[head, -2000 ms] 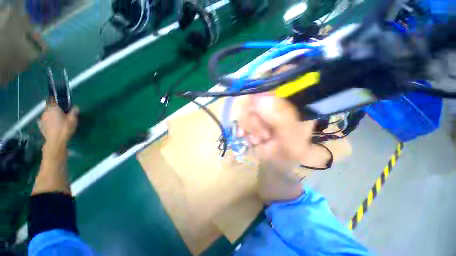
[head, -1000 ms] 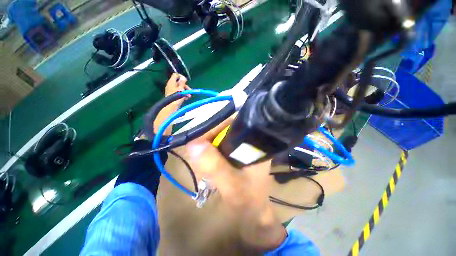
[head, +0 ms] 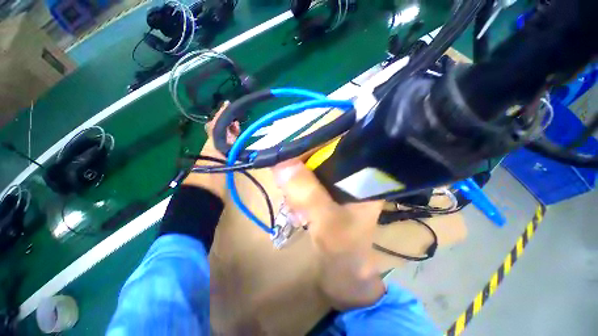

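Observation:
My right hand (head: 328,236) is closed around the black screwdriver (head: 387,157) with a yellow label. The small silver metal nose (head: 282,226) shows beside my fingers, above tan cardboard (head: 256,282). A blue air hose (head: 246,144) and a black hose loop over my right hand and in front of my left forearm. My left hand (head: 221,128) reaches forward over the green conveyor and grips a black headset (head: 213,88) with silver hoops. The hose partly hides my left fingers. The headset is apart from the metal nose.
More headsets lie on the green conveyor (head: 141,170), one at left (head: 79,164) and others at the back. A clear tape roll (head: 57,314) is at lower left. Headsets and cables lie at right on cardboard. A blue bin (head: 551,157) and striped floor tape (head: 498,272) are at right.
My left hand has carried the headset from the far left to centre. Since one second ago the headset has turned, showing its hoops broadside. The screwdriver has swung down and across, its nose still over the cardboard.

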